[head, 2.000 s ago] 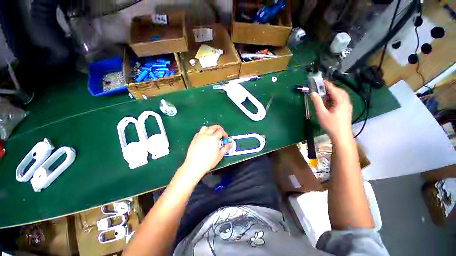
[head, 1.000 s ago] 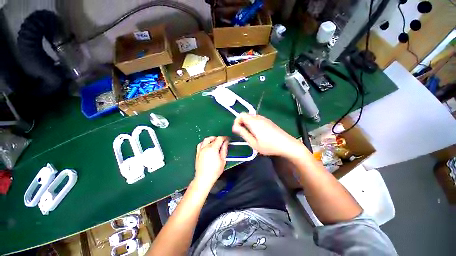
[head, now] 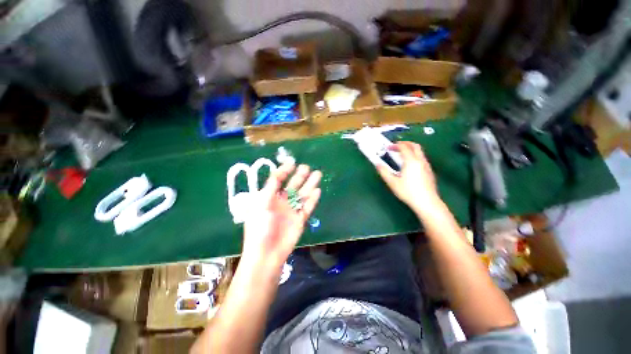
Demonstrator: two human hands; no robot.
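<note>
My left hand is palm up with fingers spread; a small green and silver piece, perhaps a circuit board, lies at its fingers. My right hand is at the lower end of a white loop housing on the bench, thumb on one side and fingers on the other. Its fingers hide part of the loop. Two white loop housings stand side by side, partly hidden by my left hand. A small blue bit lies near the front edge. The picture is blurred.
Two more white loops lie at left, near a red patch. A blue bin and cartons line the back. A grey screwdriver is at right. Cartons with white housings stand below the front edge.
My left hand has turned palm up and opened out. My right hand has moved from the front loop to the rear loop. The front loop no longer shows at its place. The view has shifted.
</note>
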